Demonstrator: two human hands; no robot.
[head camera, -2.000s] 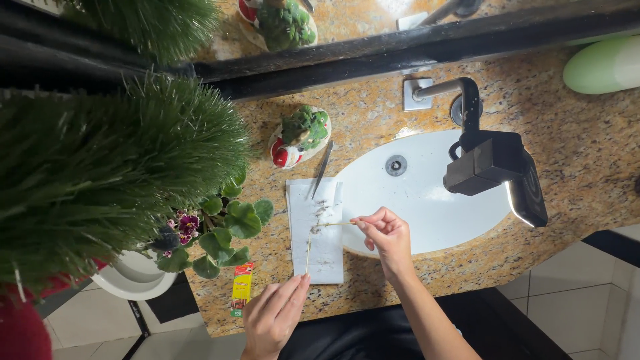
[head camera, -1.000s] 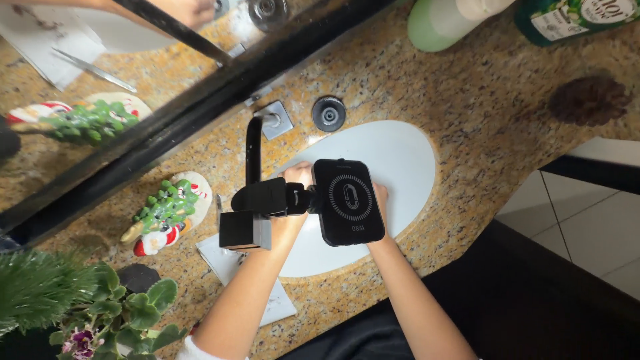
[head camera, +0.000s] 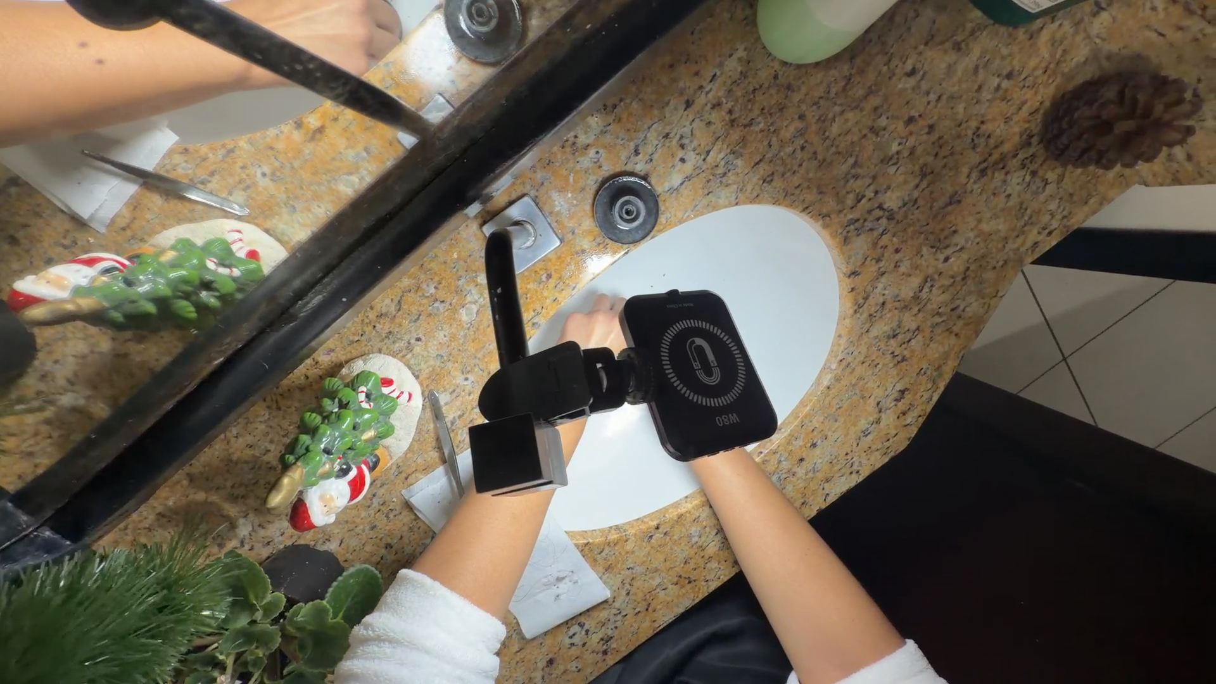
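Observation:
My left hand (head camera: 596, 323) is over the white oval sink basin (head camera: 798, 275), partly covered by a black device mount; its fingers are only partly visible. My right hand is hidden behind the black device plate (head camera: 706, 370), with just the wrist and forearm showing below it. Whether either hand holds anything is not visible. The black faucet spout (head camera: 503, 294) reaches toward the mount. Left of the basin, metal tweezers (head camera: 445, 442) lie beside a folded white paper (head camera: 556, 579) that bears small dark bits, partly under my left forearm.
A ceramic Santa-and-tree figurine (head camera: 342, 437) stands left of the tweezers. Leafy potted plants (head camera: 294, 617) fill the lower left. A round black fixture (head camera: 626, 207) sits behind the basin. A pine cone (head camera: 1121, 119) and a green-white bottle (head camera: 817, 24) rest on the granite counter. A mirror edge (head camera: 380, 266) crosses the upper left.
Two seconds ago both hands were above the paper, with a thin sprig between them. They have moved over to the sink basin. The view has turned and shifted.

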